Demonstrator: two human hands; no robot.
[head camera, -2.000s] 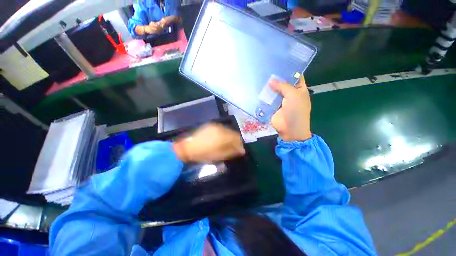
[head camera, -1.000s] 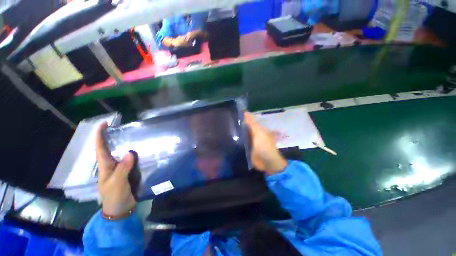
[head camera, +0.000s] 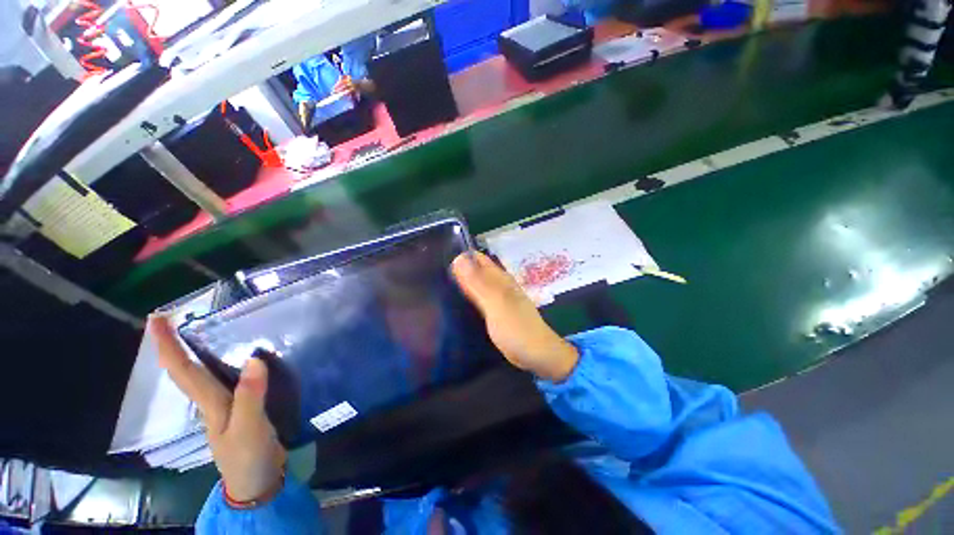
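Note:
A tablet (head camera: 366, 324) with a glossy black screen, a small white label and a thin silver edge is held tilted in front of me, screen towards me. My left hand (head camera: 232, 418) grips its left end, thumb on the screen side. My right hand (head camera: 513, 319) holds its right end near the upper right corner. The tablet's back and whatever lies directly beneath it are hidden. A dark area below its lower edge is too dim to tell apart.
A stack of white-edged panels (head camera: 157, 418) stands at left. A white sheet with red marks (head camera: 586, 246) lies right of the tablet, a thin pale stick (head camera: 661, 274) at its edge. Across the green bench (head camera: 753, 251), a person in blue (head camera: 333, 84) works by black trays (head camera: 544, 47).
Two seconds ago my right hand held a back cover up, its inner side showing. Both hands now hold the tablet, which has shifted slightly left and down since one second ago.

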